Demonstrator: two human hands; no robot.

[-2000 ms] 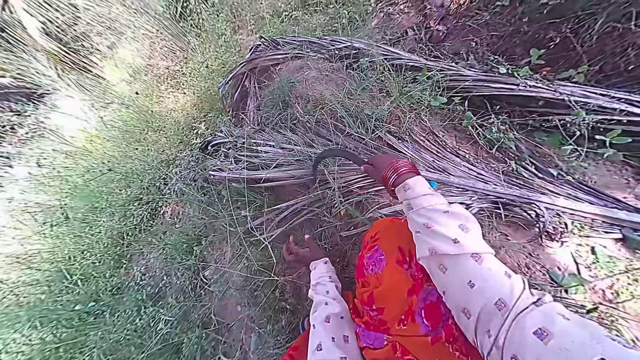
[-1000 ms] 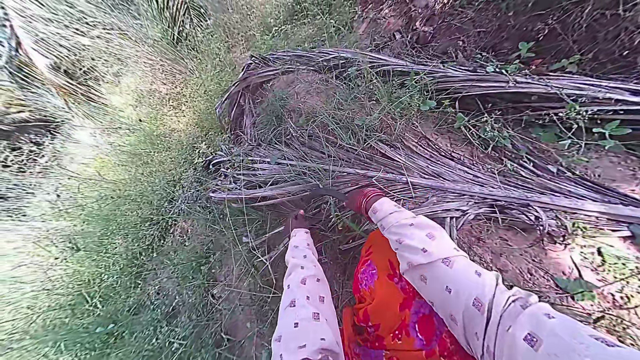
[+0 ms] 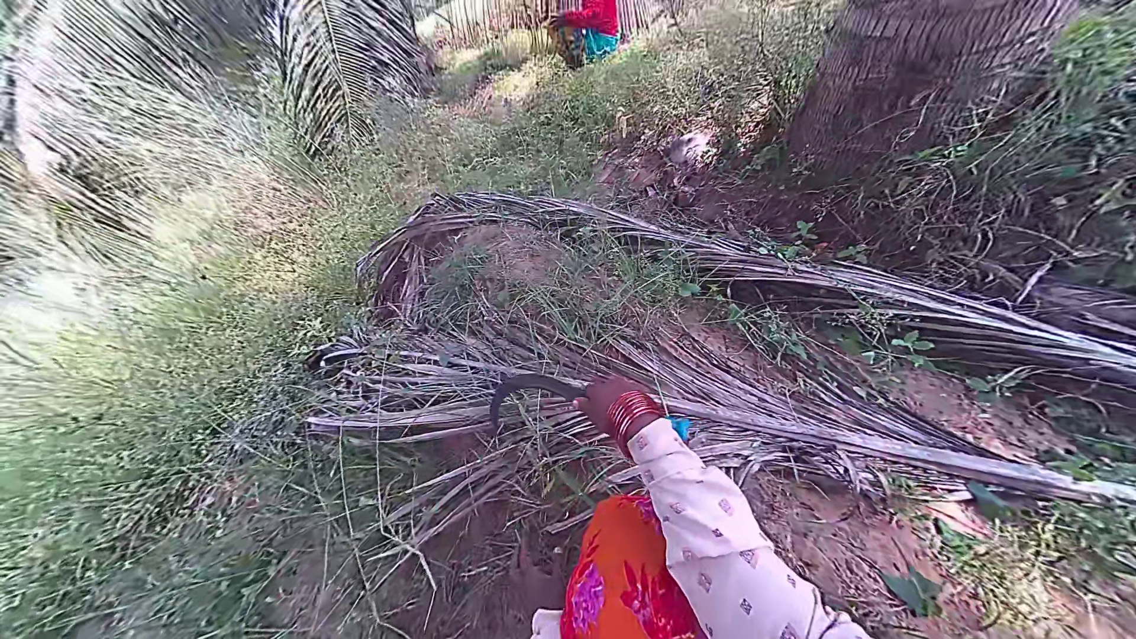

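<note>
My right hand (image 3: 612, 406), with red bangles at the wrist, is closed around the handle of a sickle (image 3: 532, 383). The dark curved blade points left and bends down over dry palm fronds (image 3: 754, 426) and thin green grass (image 3: 550, 444). Something turquoise (image 3: 680, 428) shows beside the wrist. At the bottom edge a bit of my left sleeve (image 3: 547, 623) appears; a dim brown shape above it seems to be my left hand (image 3: 538, 581), its fingers too unclear to read. Orange floral cloth (image 3: 612, 568) covers my knee between the arms.
Another dry frond (image 3: 799, 266) arches over the ground beyond. A thick palm trunk (image 3: 923, 80) stands at the upper right, and hanging palm leaves (image 3: 346, 62) fill the upper left. A person in red and turquoise (image 3: 593, 31) is low down in the far background.
My left hand has drawn back from the grass near the sickle toward the bottom edge. The view has tilted up, bringing the trunk and the other person into sight.
</note>
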